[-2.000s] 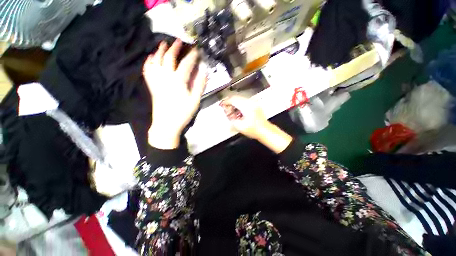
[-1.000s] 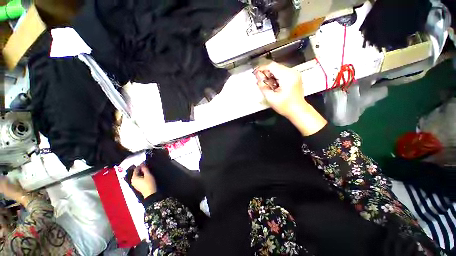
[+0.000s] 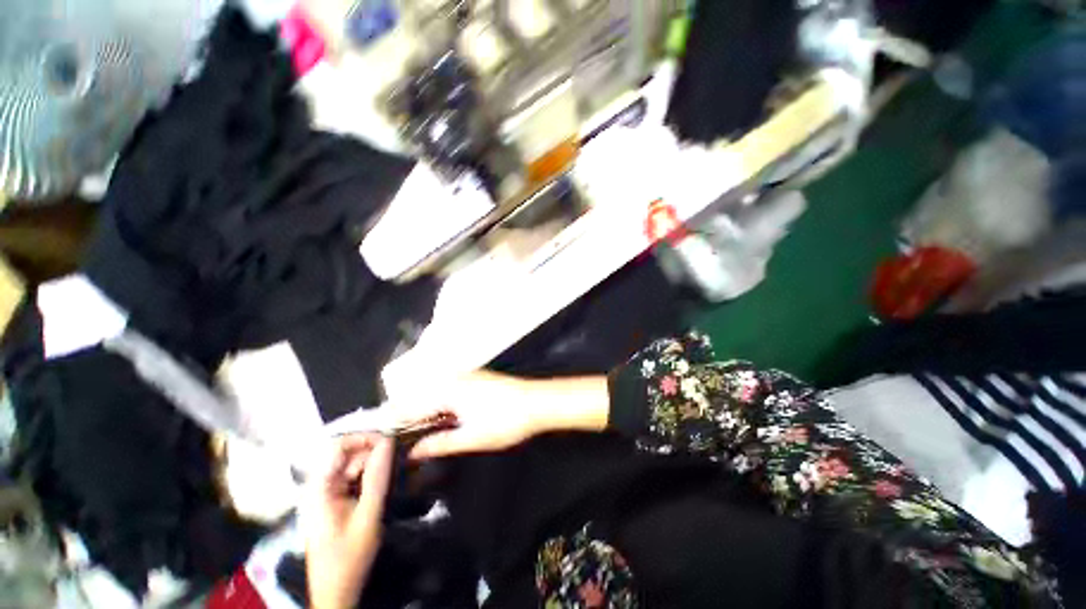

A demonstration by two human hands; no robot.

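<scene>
My right hand point(image 3: 482, 410) is in front of the table edge, closed around small dark reddish-brown thread snips point(image 3: 426, 424) that point left. My left hand point(image 3: 345, 512) is just left of the snips, fingers curled, close to their tips. Dark cloth shows below and between the hands, but blur hides whether my left hand grips it. A large heap of black fabric pieces point(image 3: 226, 226) lies left of the overlock machine point(image 3: 536, 113). The presser foot area point(image 3: 447, 119) is blurred, with no hand at it.
A white label point(image 3: 79, 315) and a pale strip bundle point(image 3: 179, 381) lie on the black heap. Red thread point(image 3: 663, 223) hangs at the table edge point(image 3: 560, 280) near clear plastic. A round fan point(image 3: 83, 83) is at upper left. Striped fabric point(image 3: 1012, 428) and a red bundle point(image 3: 921, 282) are at right.
My right hand has moved down and left from the table with the snips. My left hand has risen slightly from the lap, and the two hands are now close together. The view has shifted.
</scene>
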